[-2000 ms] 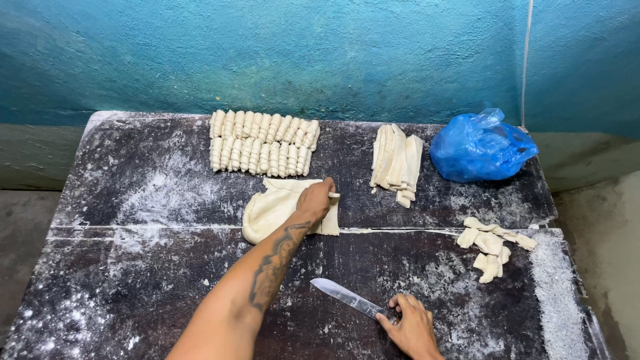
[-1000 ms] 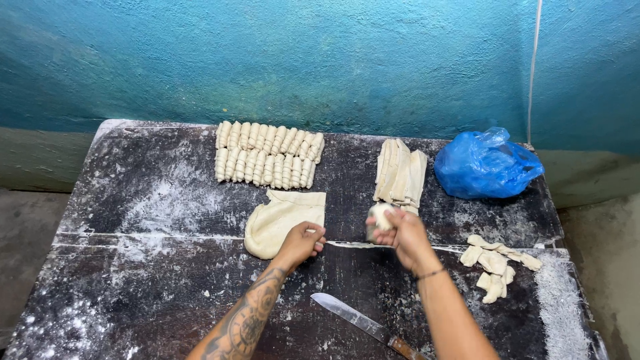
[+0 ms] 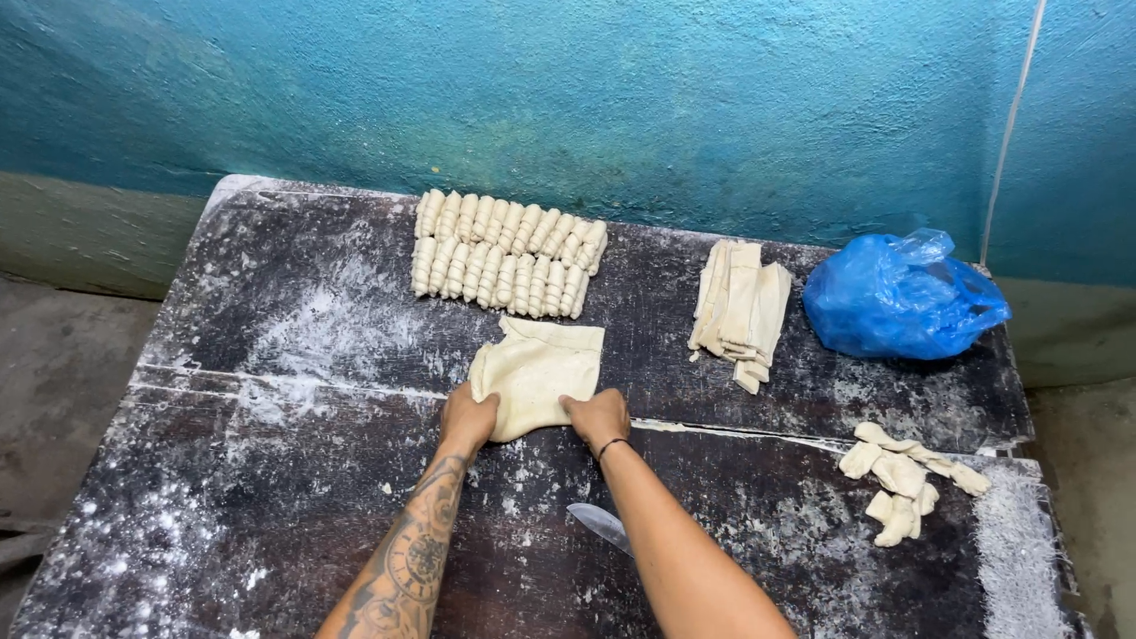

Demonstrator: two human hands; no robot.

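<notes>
A flat, pale sheet of dough (image 3: 546, 373) lies across the seam of the dark, floured table, its near edge rounded. My left hand (image 3: 468, 417) grips its near left edge, fingers under and thumb on top. At the near right edge my right hand (image 3: 599, 417), with a dark band at the wrist, pinches the dough in the same way. The blade of a knife (image 3: 601, 525) shows on the table beside my right forearm, which hides its handle. Behind the sheet, rolled dough pieces (image 3: 506, 275) stand side by side in two rows.
Flat dough strips (image 3: 741, 306) are stacked at the back right, next to a blue plastic bag (image 3: 901, 297). Dough scraps (image 3: 901, 475) lie near the right edge of the wooden table (image 3: 293, 497). A blue wall (image 3: 568, 106) rises behind it.
The knife, under my right hand two seconds ago, lies let go. My right hand has moved from beside the dough strips, where it held a pale lump, to the sheet's right edge.
</notes>
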